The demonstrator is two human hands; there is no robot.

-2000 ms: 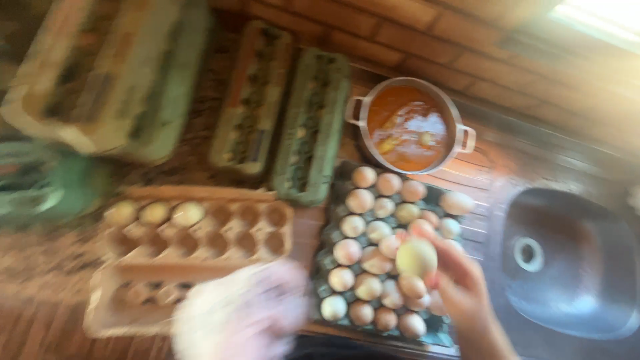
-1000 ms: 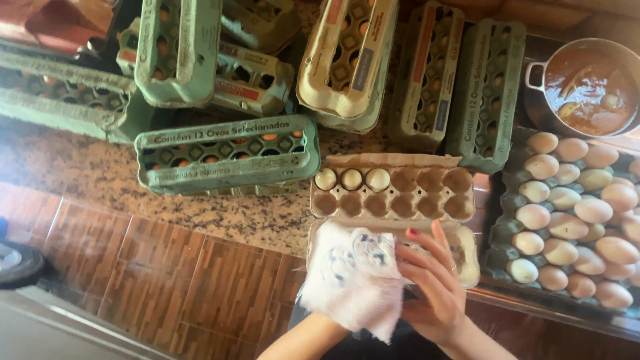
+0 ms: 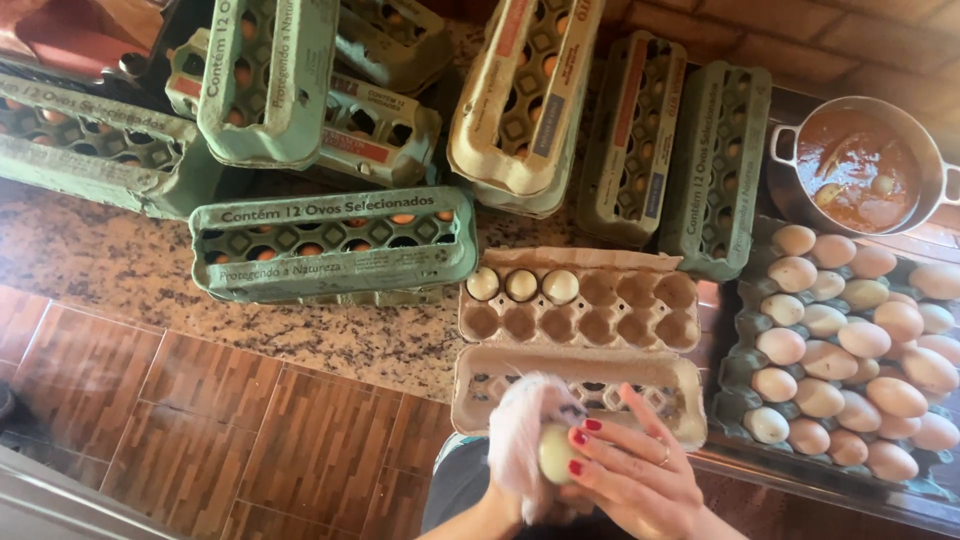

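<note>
A pale greenish egg (image 3: pixel 556 453) is between my hands, over the lid of an open cardboard egg carton (image 3: pixel 480 382). My left hand (image 3: pixel 506 491) lies largely under a white cloth (image 3: pixel 521 442) and holds it against the egg's left side. The fingers of my right hand (image 3: pixel 637 472), with red nails and a ring, rest on the egg's right side. Several pale eggs (image 3: pixel 560 286) sit in the carton's back row, at its left end. To the right, a large tray (image 3: pixel 731 375) holds many beige, brown and pale eggs (image 3: pixel 827 360).
Closed green cartons (image 3: pixel 330 202) and beige cartons (image 3: pixel 517 161) of eggs stand along the granite counter (image 3: pixel 322 330), some stacked. A metal pot (image 3: pixel 780 199) of brownish liquid with eggs in it stands behind the tray. Below the counter is the tiled floor (image 3: pixel 202 405).
Two seconds ago my right hand held the pale egg above the tray; it is now beside the cloth in front of the carton. The view has swung right and back left.
</note>
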